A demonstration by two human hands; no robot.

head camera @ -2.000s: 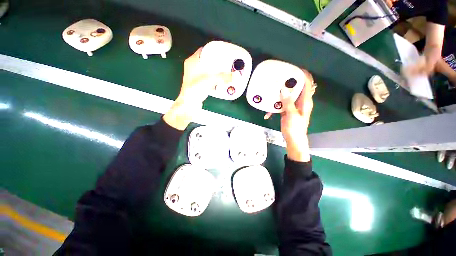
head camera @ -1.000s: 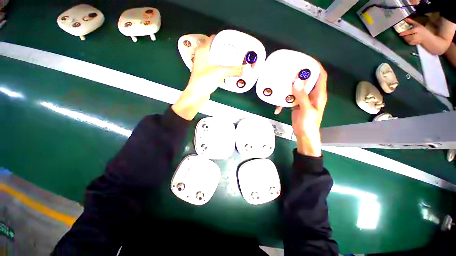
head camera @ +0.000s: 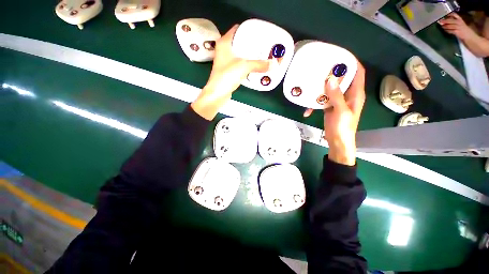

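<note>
My left hand [head camera: 228, 77] holds a white rounded-square plug-in unit [head camera: 254, 40] over the belt, its thumb on the face near the round display. My right hand [head camera: 344, 104] holds a second such unit [head camera: 311, 64] beside it, thumb below its display. Both displays look dark blue; digits cannot be read. The two units are very close or touching at their near edges. Below the hands, several white rounded pieces [head camera: 236, 140] lie grouped on the green worktop [head camera: 96, 144], each with two small round metallic spots.
More white units lie on the dark green belt [head camera: 139, 51], one just left of my left hand [head camera: 195, 37], others at upper left and right [head camera: 395, 93]. A pale rail [head camera: 107, 67] crosses the view. A grey post [head camera: 429, 140] juts in from the right. A person's hand [head camera: 460, 28] touches a silver box [head camera: 423, 15].
Both displays went from black to blue. My hands and the two units sit slightly higher and further right in the view. A belt unit now shows fully beside my left hand.
</note>
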